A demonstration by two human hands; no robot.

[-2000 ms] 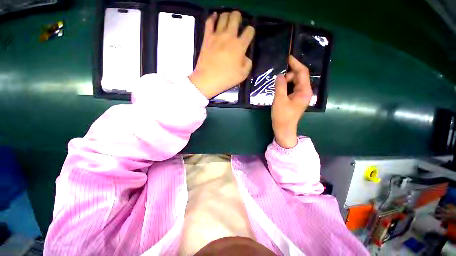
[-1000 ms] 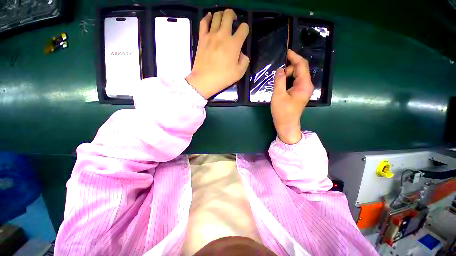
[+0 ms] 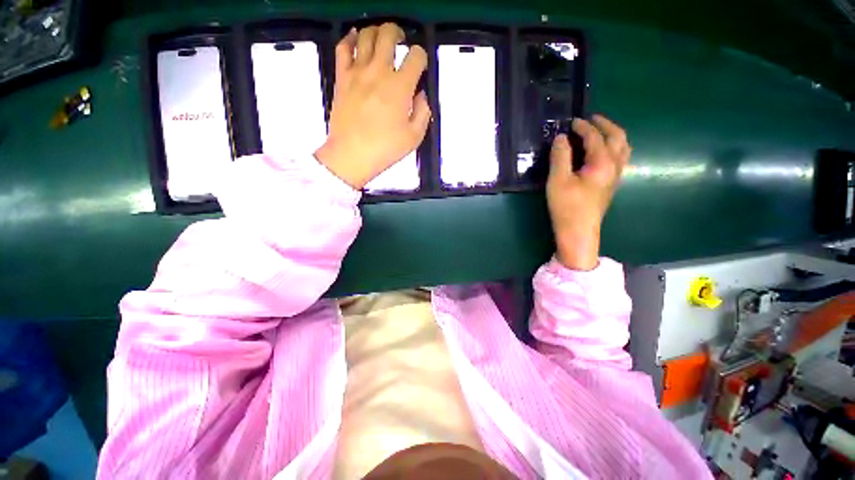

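A black five-slot tray (image 3: 427, 112) holds a phone screen in each slot. The first screen (image 3: 192, 150) is lit white with small red text. The second (image 3: 289, 103) and fourth (image 3: 467, 112) are lit white. My left hand (image 3: 375, 112) lies over the third screen (image 3: 401, 178), fingers spread toward the tray's far edge, hiding most of it; its visible part is white. The fifth screen (image 3: 548, 94) is dark and glossy. My right hand (image 3: 586, 178) is at its right edge, thumb and index finger slightly apart, nothing visible between them.
The tray lies on a dark-green surface (image 3: 694, 216). Small gold-brown flex pieces (image 3: 72, 107) lie at left. A dark tray (image 3: 37, 42) is at the far left corner. A white machine with a yellow knob (image 3: 703, 292) and orange parts stands at lower right. A dark object (image 3: 832, 192) is at right.
The fourth screen has gone from dark to lit white. My right hand has moved from the fourth screen's right edge to the fifth's. My left hand stays over the third screen. The first screen's text differs.
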